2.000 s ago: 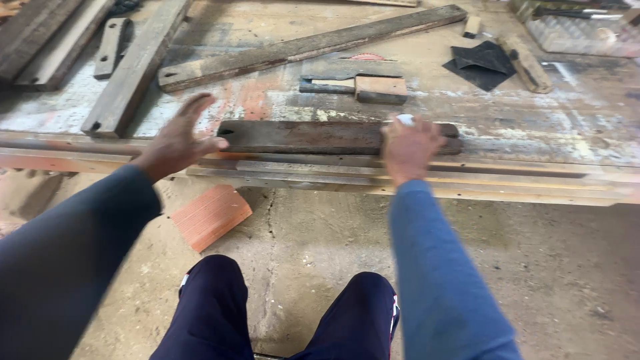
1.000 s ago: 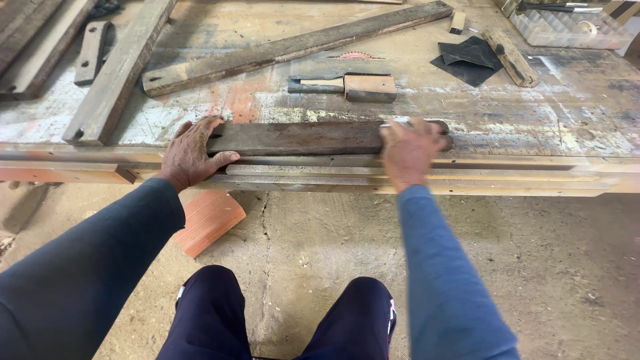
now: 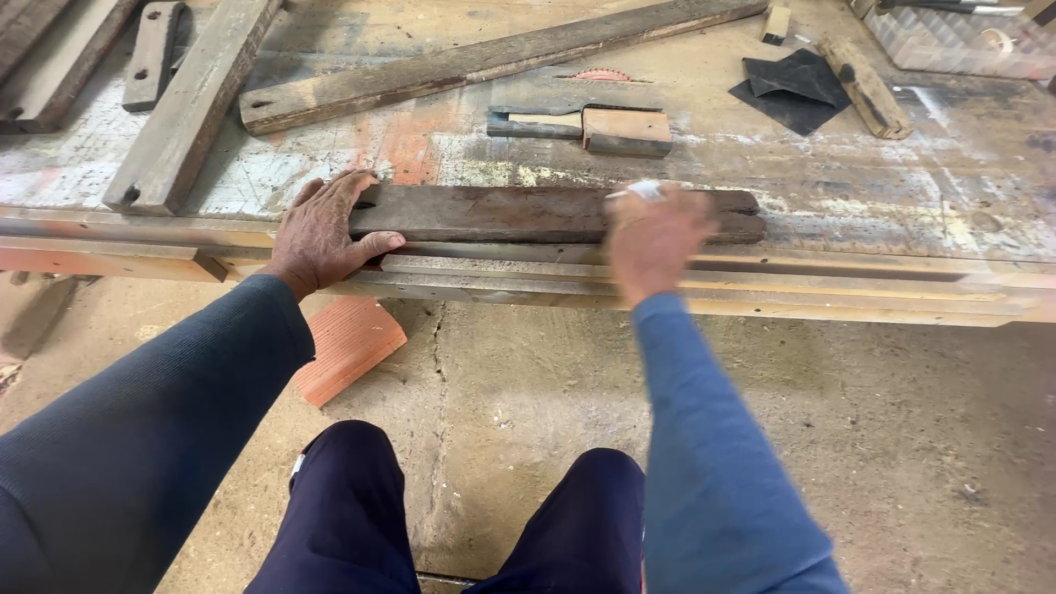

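A dark, weathered wooden board [image 3: 495, 213] lies flat along the front edge of the workbench. My left hand [image 3: 326, 231] grips its left end, thumb at the near side and fingers over the top, beside a hole. Over the right part of the board is my right hand [image 3: 660, 235], blurred, closed around something small and white [image 3: 645, 190] whose kind I cannot tell. The board's right end is split and cracked. Just behind the board rests a sanding block [image 3: 627, 132] with a dark wrap, joined to or touching a dark-edged wooden piece [image 3: 535, 124].
A long weathered beam [image 3: 495, 62] crosses the bench behind. More old boards [image 3: 194, 107] lie at the left. Black sheets of abrasive paper [image 3: 790, 89], a wood offcut [image 3: 866, 87] and a clear plastic tray [image 3: 949, 41] are at the right. A red saw blade [image 3: 602, 74] pokes through the benchtop. An orange brick [image 3: 351, 346] lies on the floor.
My left hand, raised off the board's left end two seconds ago, has come down onto it. My right hand stays over the right part of the board.
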